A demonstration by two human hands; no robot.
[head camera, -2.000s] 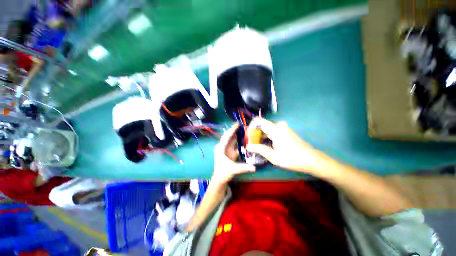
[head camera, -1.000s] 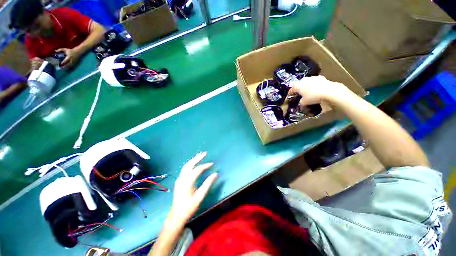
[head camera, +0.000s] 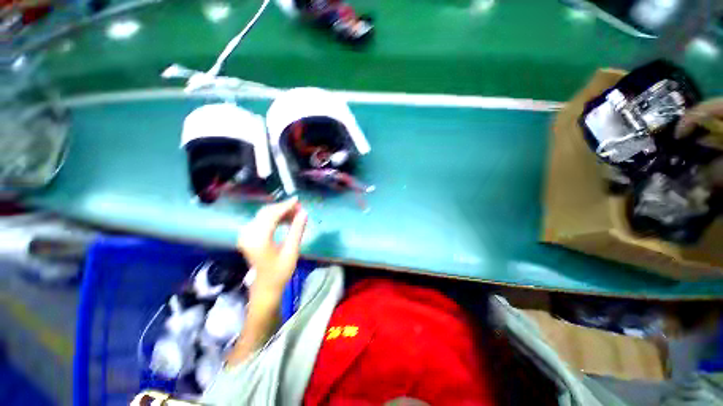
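Two white camera housings with black inner parts, a left one (head camera: 224, 123) and a right one (head camera: 313, 103), lie side by side on the bench with thin coloured wires at their near ends. My left hand (head camera: 273, 242) is at the bench's near edge just below them, blurred, seemingly empty, thumb and forefinger curved with a gap between. My right hand (head camera: 704, 119) is cut off by the right edge; its fingers are at a black camera ball half (head camera: 634, 119) with silver and white electronics showing, raised above the cardboard box (head camera: 575, 190).
The box holds more black ball halves. A blue crate (head camera: 123, 258) with white and black camera parts stands below the bench at left. Another wired camera part (head camera: 341, 20) lies at the far top, with a white cable (head camera: 238, 40). A second cardboard box (head camera: 602, 349) is below the bench.
The view has swung left. My right hand, earlier inside the box, now has a ball half raised above it. My left hand has moved close to the two housings and its spread fingers have curled.
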